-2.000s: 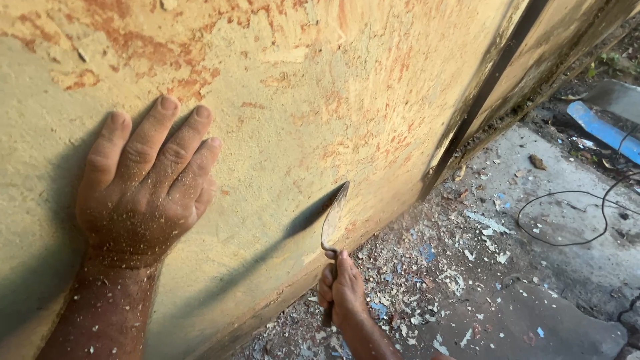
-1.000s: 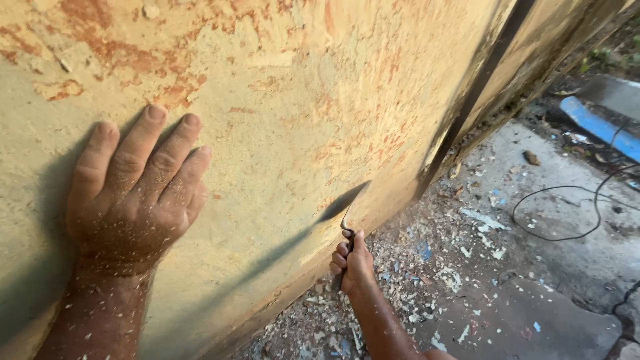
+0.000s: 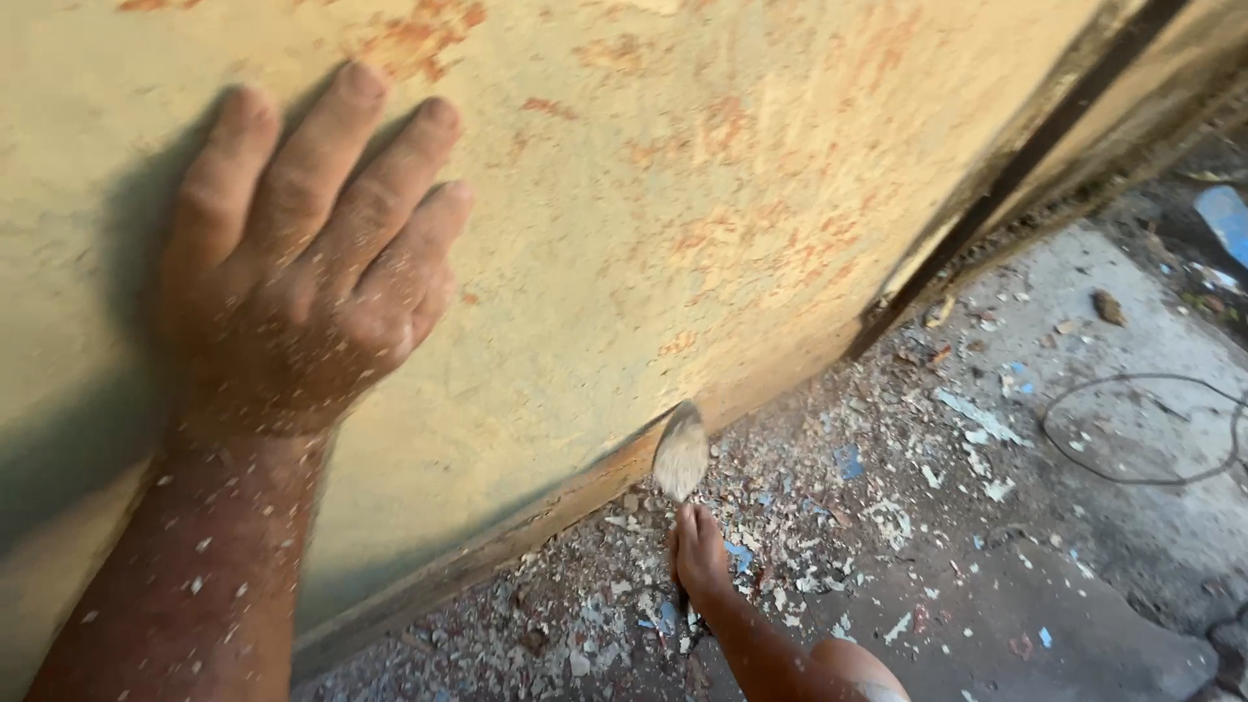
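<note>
My left hand lies flat with its fingers apart against a yellow painted wall; pale flakes dot the hand and forearm. Lower down, my right hand grips the handle of a small pointed trowel. The trowel's blade points up, its tip at the low part of the wall near the base ledge; whether the tip touches cannot be told. Most of the handle is hidden in my fist. Orange-red patches show through the wall's paint.
Paint chips litter the ground along the wall's foot. A dark vertical strip runs down the wall at right. A thin looped cable and a small brown lump lie on the concrete. A blue piece is at the right edge.
My right hand and the trowel have moved down to the base of the wall; the blade's broad face now shows. My left hand stays flat on the wall. The view has shifted somewhat.
</note>
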